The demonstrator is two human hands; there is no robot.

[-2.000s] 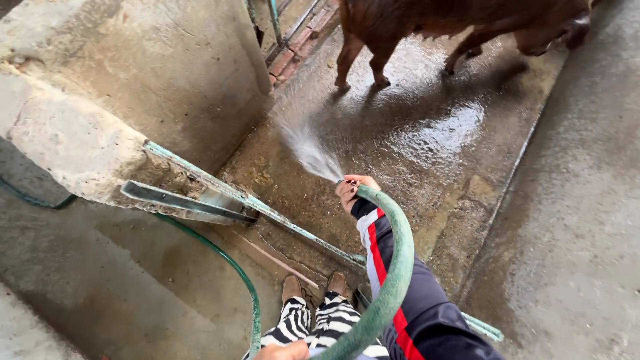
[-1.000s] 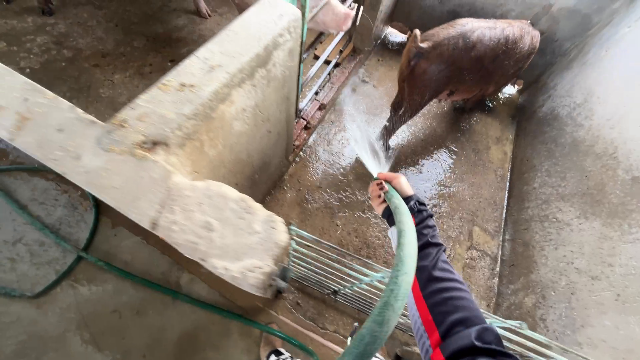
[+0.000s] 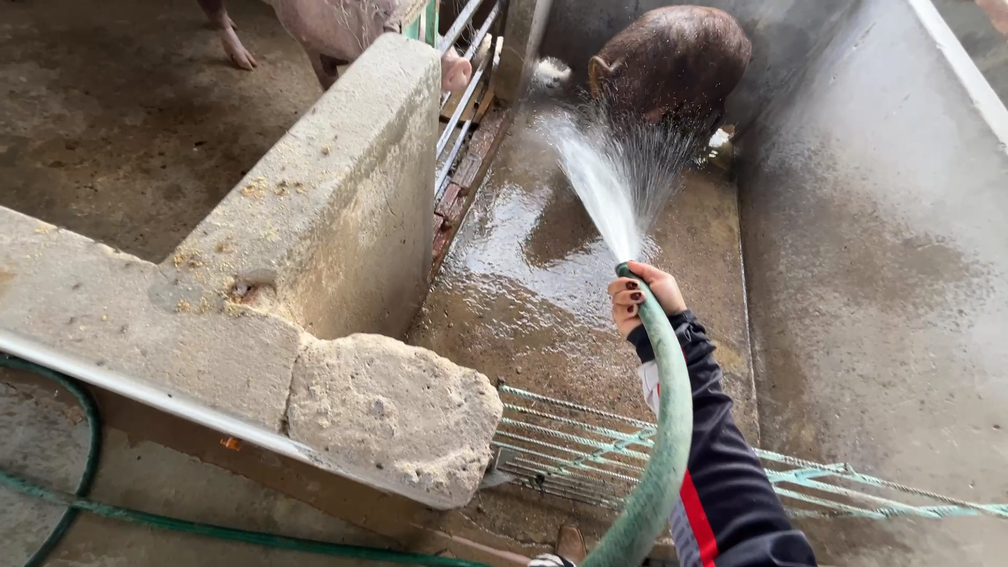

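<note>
My right hand (image 3: 646, 298) is closed round the end of a green hose (image 3: 661, 441), and a wide spray of water (image 3: 606, 189) leaves its mouth toward the back of the pen. A wet brown pig (image 3: 669, 67) stands at the far end with its rump toward me, its head hidden. The spray passes over the wet concrete floor (image 3: 528, 299) and partly in front of the pig. My left hand is out of view.
A rebar gate (image 3: 583, 441) crosses below my forearm. Concrete walls stand left (image 3: 370, 165) and right (image 3: 874, 260). Pale pigs (image 3: 339, 24) are in the neighbouring pen behind metal bars (image 3: 465, 102). More green hose (image 3: 236, 535) lies on the floor at lower left.
The brown pig has turned and now stands farther back in the pen. My right hand still holds the spraying hose. My left hand, at the bottom edge two seconds ago, has left the view.
</note>
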